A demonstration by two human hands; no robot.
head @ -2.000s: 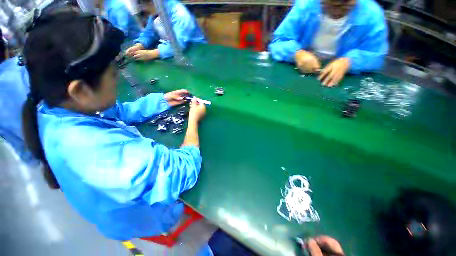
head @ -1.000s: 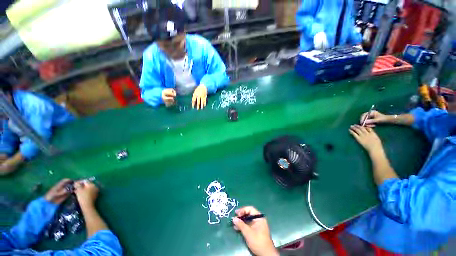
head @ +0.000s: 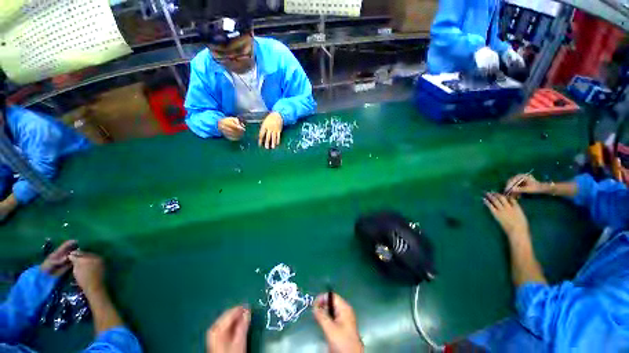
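Observation:
A tangled heap of thin white rings or cords [head: 284,298] lies on the green bench between my hands. My left hand [head: 230,331] is at the bottom edge, left of the heap, with its fingertips close together; whether it holds anything does not show. My right hand [head: 336,324] is right of the heap, cut off by the bottom edge. It is shut on a slim dark tool [head: 331,303], held like a pen and pointing upward.
A black desk fan [head: 394,247] stands to the right, with a white cable [head: 416,317] running to the bench edge. Small dark units [head: 69,303] lie by the left neighbour's hands [head: 76,269]. Another dark unit [head: 334,158] is on the central strip. A right neighbour's hands [head: 509,207] rest on the bench.
My left hand has come into view left of the white heap. My right hand stays right of the heap, its dark tool now upright instead of pointing sideways. The camera view has shifted slightly.

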